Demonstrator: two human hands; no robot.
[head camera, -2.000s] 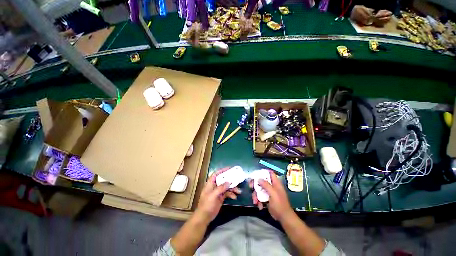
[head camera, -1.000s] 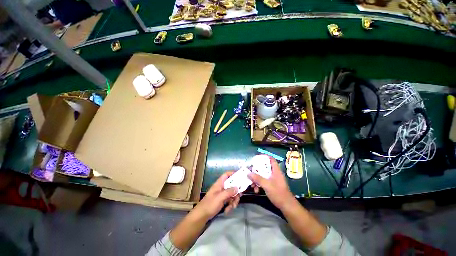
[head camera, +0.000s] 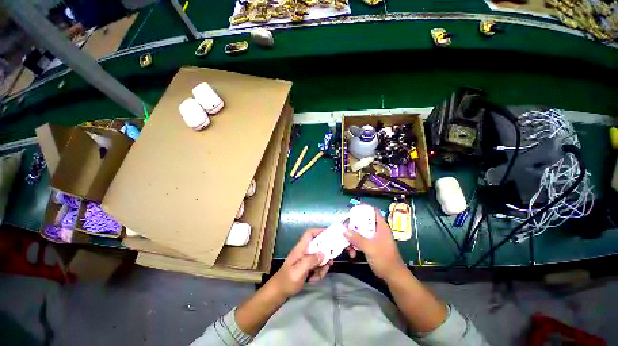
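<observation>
My left hand (head camera: 299, 265) holds a white plastic case piece (head camera: 328, 244) with its fingers around the lower left side. My right hand (head camera: 377, 249) holds another white case piece (head camera: 363, 220), its thumb reaching over to the left piece. The two pieces meet or overlap at the thumb; whether they are joined cannot be told. An open case half with a yellow-orange centre (head camera: 400, 220) lies on the green bench just right of my right hand.
Stacked cardboard sheets (head camera: 196, 162) with white cases (head camera: 194, 113) stand at left. A parts box (head camera: 347, 177) is ahead. A black boxy unit (head camera: 463, 128), another white case (head camera: 450, 196) and tangled white cables (head camera: 561, 196) are at right. A conveyor (head camera: 339, 64) runs behind.
The two white pieces, apart two seconds ago, have come together between my hands. My right hand has moved slightly right since one second ago. The view has tilted down, and conveyor pieces have shifted left.
</observation>
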